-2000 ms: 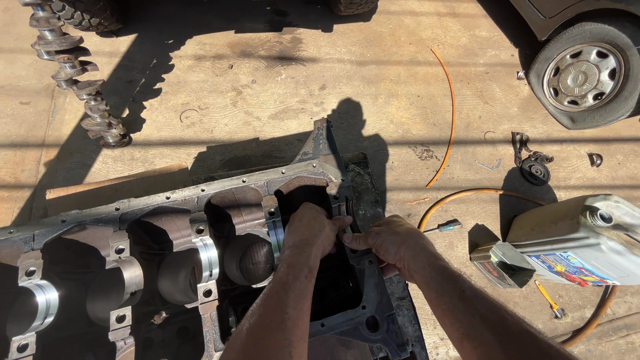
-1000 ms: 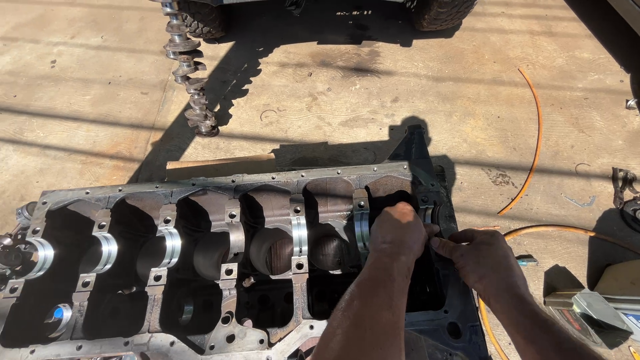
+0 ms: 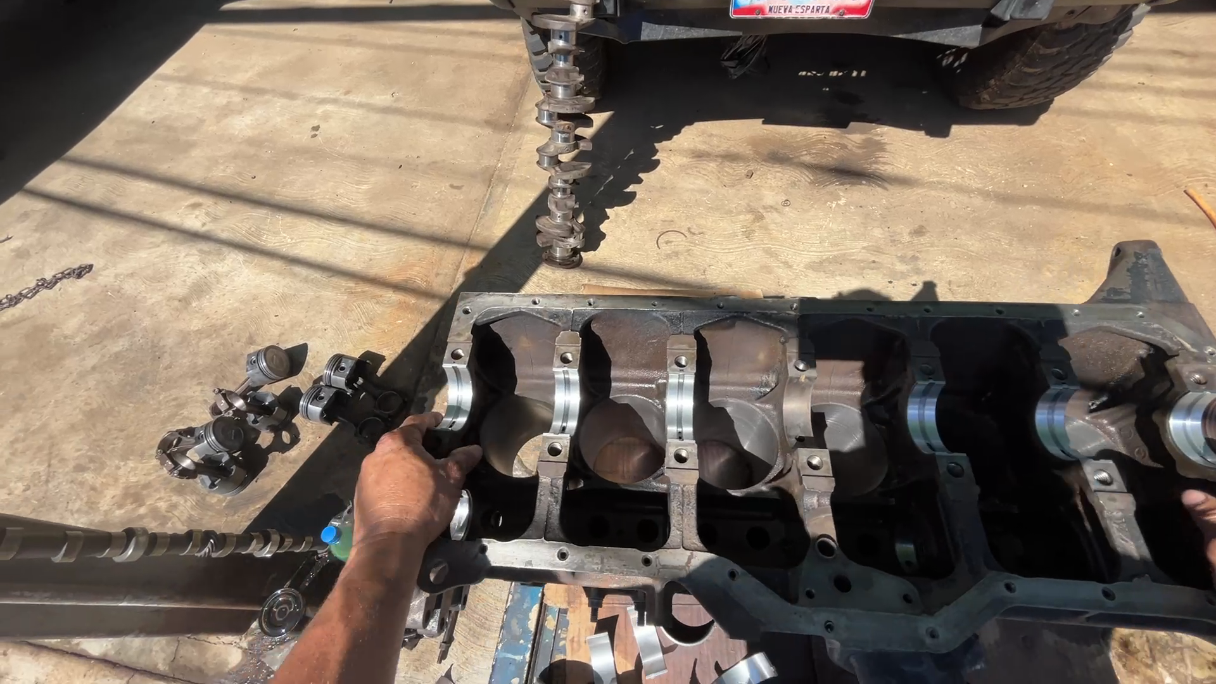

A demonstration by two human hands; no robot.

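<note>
An engine block (image 3: 684,546) lies with its crankcase side up, and shiny bearing shells (image 3: 680,394) sit in most of its main saddles. My left hand (image 3: 410,480) rests at the block's left end with fingers spread, thumb and fingertips near the endmost bearing shell (image 3: 457,399); no held object shows. At the right edge of the view, only the fingertips of my right hand (image 3: 1199,513) show, beside the bearing shell (image 3: 1192,427) at the right end. Whether that hand holds anything is hidden. The saddle (image 3: 799,404) near the middle looks duller than the others.
A crankshaft (image 3: 564,142) stands beyond the block, near a parked vehicle's tire (image 3: 1040,71). Pistons with connecting rods (image 3: 223,437) lie on the concrete at left. A camshaft (image 3: 142,543) lies at lower left, near a bottle's blue cap (image 3: 331,534). Loose bearing shells (image 3: 649,641) lie below the block.
Both hands were together at the block's right end; now my left hand is at its left end, and my right is mostly out of view. The view has swung left.
</note>
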